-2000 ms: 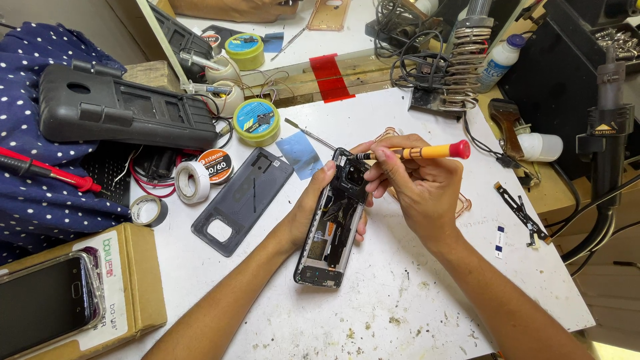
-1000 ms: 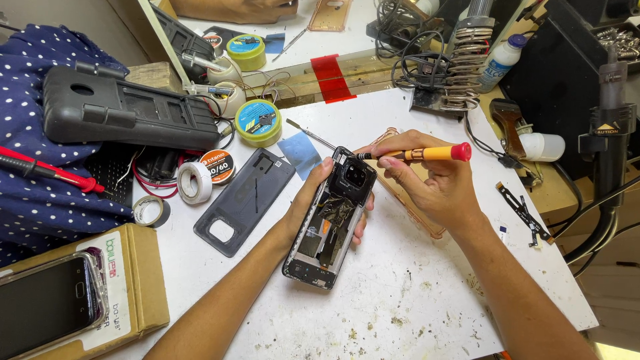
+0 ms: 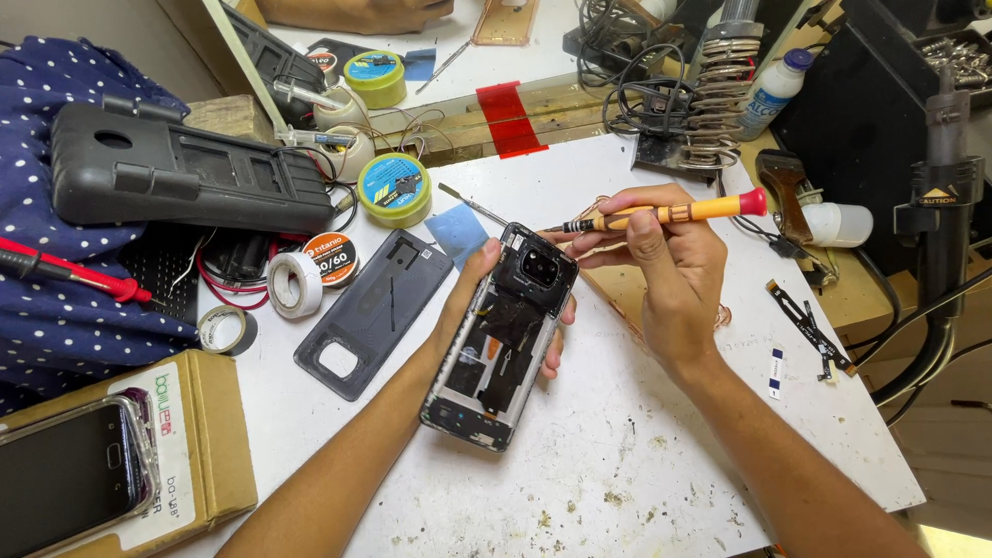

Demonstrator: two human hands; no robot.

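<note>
My left hand (image 3: pixel 474 298) holds an opened smartphone (image 3: pixel 504 341), tilted, its inner frame, camera module and battery area facing me. In my right hand (image 3: pixel 668 271) is a small precision screwdriver (image 3: pixel 674 211) with a yellow handle and red cap, lying nearly level; its tip is close to the phone's upper right corner, and contact cannot be told. The phone's detached dark back cover (image 3: pixel 376 314) lies on the white table left of the phone. A thin metal spudger (image 3: pixel 474 205) rests on a blue sheet (image 3: pixel 457 232) behind the phone.
At left are a black-cased multimeter (image 3: pixel 190 167), a white tape roll (image 3: pixel 294 285), a solder spool (image 3: pixel 332 258), a green tin (image 3: pixel 394 190) and a cardboard box (image 3: pixel 221 434) bearing another phone (image 3: pixel 70 465). A soldering iron stand (image 3: pixel 717 101) is at the back; flex cables (image 3: pixel 810 329) lie right.
The phone has tilted between frames, and its battery area looks different from the view one second ago. My right hand still holds the screwdriver near the phone's top.
</note>
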